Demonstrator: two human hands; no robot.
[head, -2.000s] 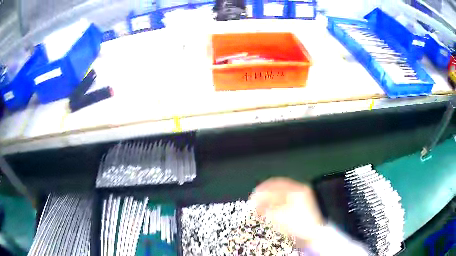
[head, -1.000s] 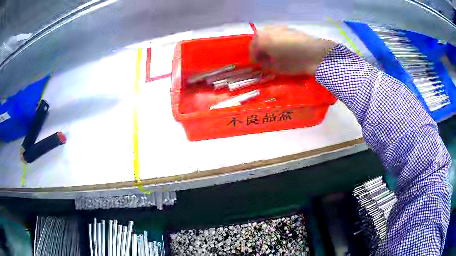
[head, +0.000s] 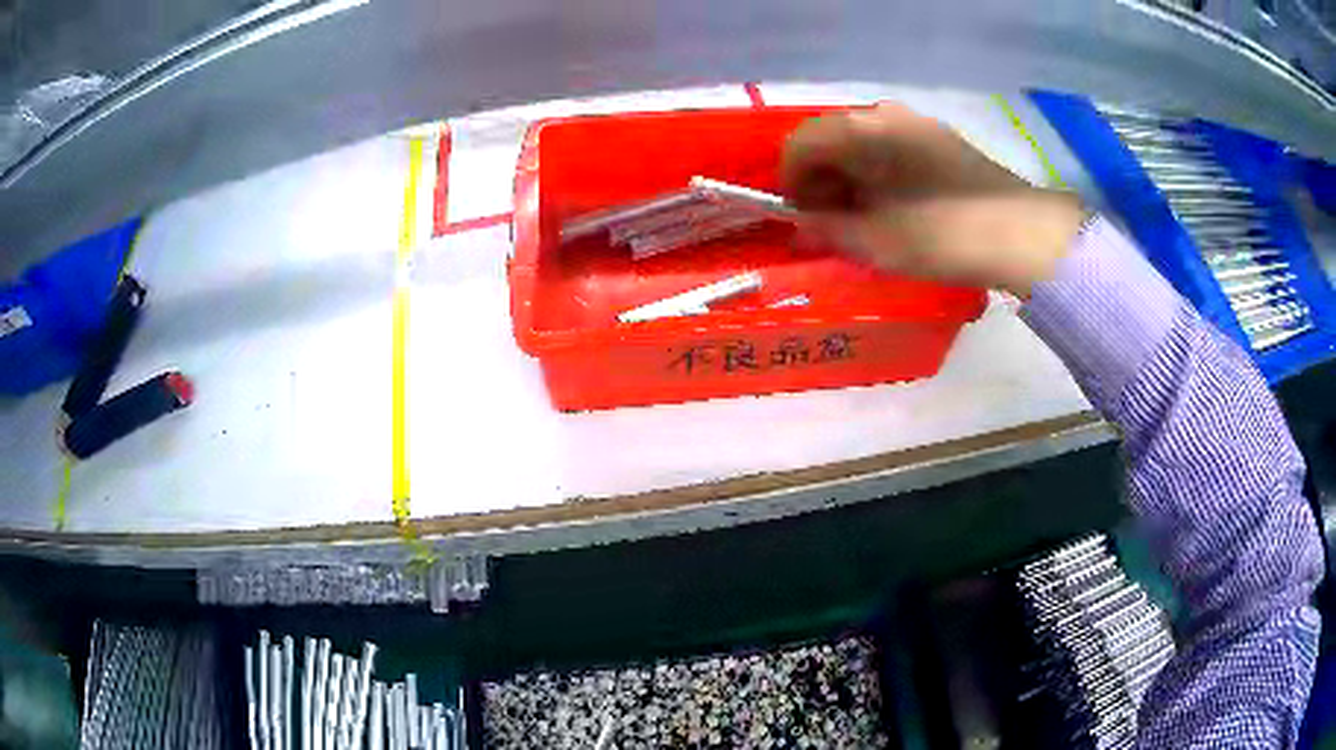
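The red reject bin [head: 747, 359] stands on the white shelf, with Chinese characters on its front. Several silvery short tubes [head: 681, 223] lie inside, toward its left and middle. My right hand [head: 894, 191] is over the right part of the bin, with the fingers curled and blurred. A short tube [head: 740, 194] reaches from the pile to my fingertips; whether they grip it cannot be told. My left hand is out of the picture.
A blue tray of thin tubes [head: 1223, 220] lies at the right. Black-handled tools [head: 129, 415] and a blue crate [head: 66, 311] are at the left. Below the shelf edge are long tubes [head: 154, 689], a mass of small end fittings [head: 681, 700] and tubes in rows [head: 1092, 623].
My right hand has gone from above the small fittings up to the red bin, then slightly right and down. A tube now shows at its fingertips. The view has shifted closer to the shelf.
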